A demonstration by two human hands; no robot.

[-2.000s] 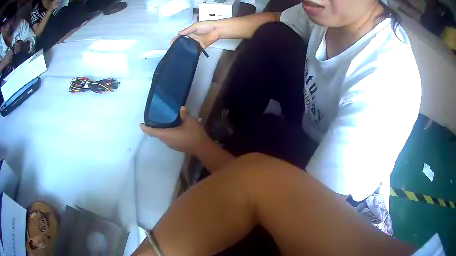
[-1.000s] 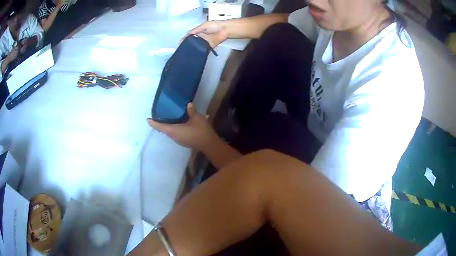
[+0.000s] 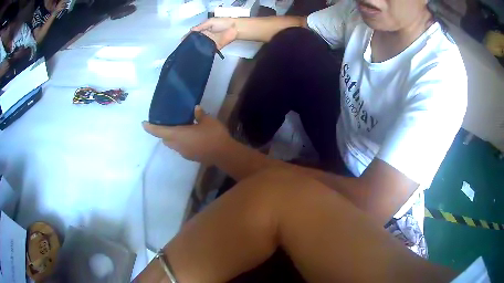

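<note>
Neither of my hands is in view. My bent bare forearm, with a silver bracelet, crosses the bottom, and its hand is cut off by the bottom edge. Nearest me at the lower left, a wood-coloured round housing (image 3: 43, 250) with cut-outs lies beside a flat grey packing insert (image 3: 83, 257) with a pale round spot. A long black rounded unit (image 3: 183, 83) with a glossy bluish face is held in both hands of a person at the right, one hand at each end. A thin dark lead sticks out at its upper end.
A tied wire bundle (image 3: 99, 96) lies mid-table. A slim dark unit (image 3: 21, 108) is at the left edge, white cartons (image 3: 12, 249) at lower left, a small white box (image 3: 236, 8) at the far end. The neighbour (image 3: 387, 105) sits close at right. Other people sit opposite.
The neighbour has tilted the long black unit, so its reflection has changed and it sits slightly higher and further left. The neighbour's torso has turned a little and the near arm shows more.
</note>
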